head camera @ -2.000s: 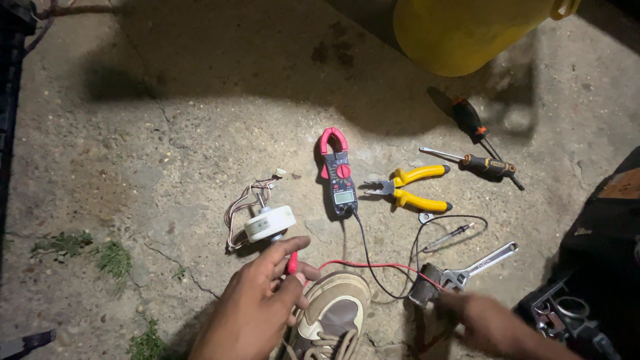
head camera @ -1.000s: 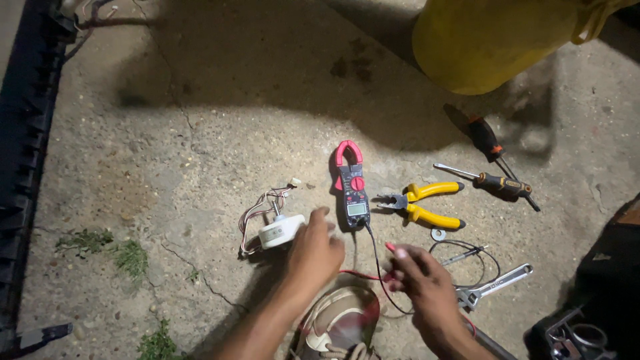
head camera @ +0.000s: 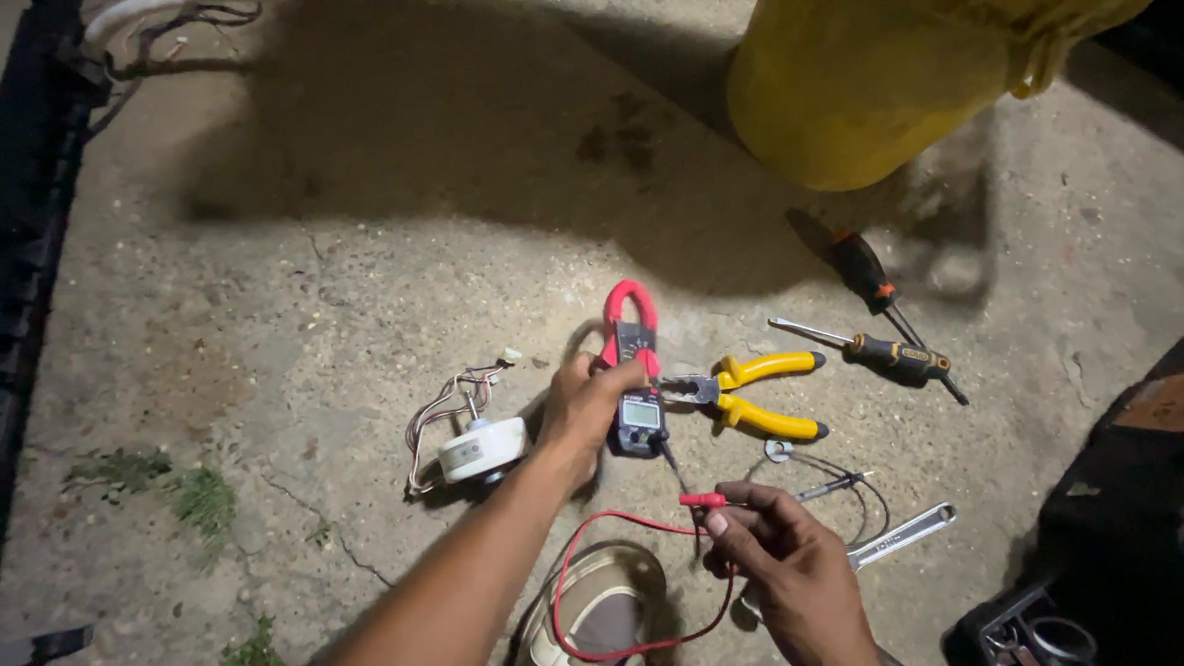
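My left hand [head camera: 587, 412] grips the red and black clamp meter [head camera: 640, 412], its thumb near the dial. Between the fingertips of my right hand [head camera: 777, 546] is the red test lead plug [head camera: 703, 499], just below the meter; its red cable loops over my shoe [head camera: 601, 601]. A black lead runs from the meter's lower end. Left of my left hand lies a small white electric motor [head camera: 483, 450] with bundled wires. Yellow-handled combination pliers [head camera: 763, 396] lie right of the meter, jaws towards it. A black-cabled test probe [head camera: 832, 486] and an adjustable wrench [head camera: 902, 536] lie beyond my right hand.
Two screwdrivers [head camera: 902, 356] [head camera: 869, 273] lie crossed at the right. A yellow bucket [head camera: 860, 92] stands at the top right. A black case [head camera: 999, 629] with metal parts is at the lower right. A long black plastic part [head camera: 37, 213] runs along the left edge of the concrete floor.
My left hand has moved from beside the motor to the clamp meter and taken hold of it. My right hand, at the wrench two seconds ago, now holds the red plug below the meter.
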